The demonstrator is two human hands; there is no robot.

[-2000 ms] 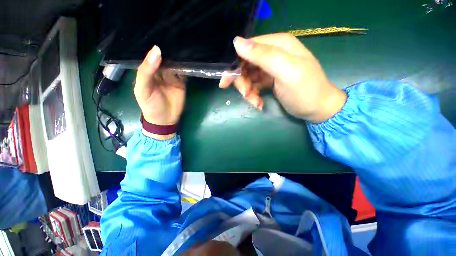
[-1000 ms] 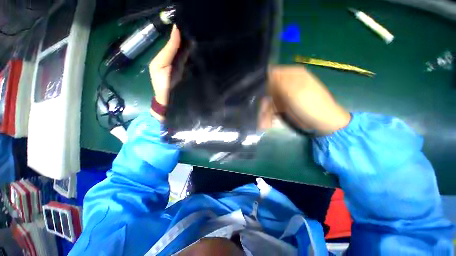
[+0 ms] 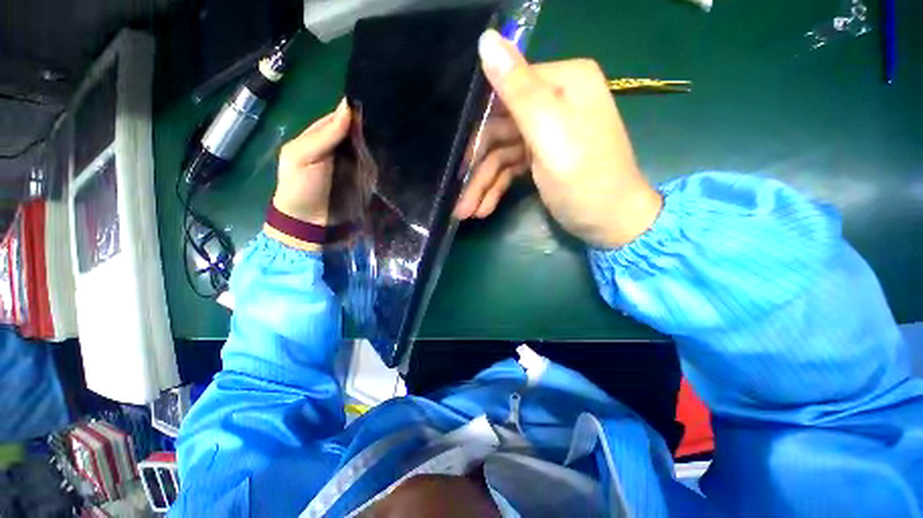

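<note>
A black tablet point(image 3: 410, 111) is held up and tilted above the green bench, between my two hands. Clear shiny film point(image 3: 390, 253) overhangs its lower part and its right edge. My left hand point(image 3: 312, 172) holds the tablet's left edge, with the thumb up along the side. My right hand point(image 3: 567, 137) grips the right edge, thumb on the face side and fingers behind or beside the edge. Yellow tweezers point(image 3: 648, 85) lie on the bench right of my right hand. A bit of blue shows behind the film by my right thumb; I cannot tell what it is.
An electric screwdriver point(image 3: 233, 121) with a coiled black cable point(image 3: 210, 258) lies at the left. White foam trays point(image 3: 127, 293) stand at the bench's left edge. Film scraps point(image 3: 840, 24) and a blue stick point(image 3: 890, 40) lie at the upper right. A red bin point(image 3: 693, 420) shows below the bench edge.
The tablet has been turned from lying broad-side to a steep slant, its lower corner towards my body. My right hand has moved up along its right edge. The view has shifted.
</note>
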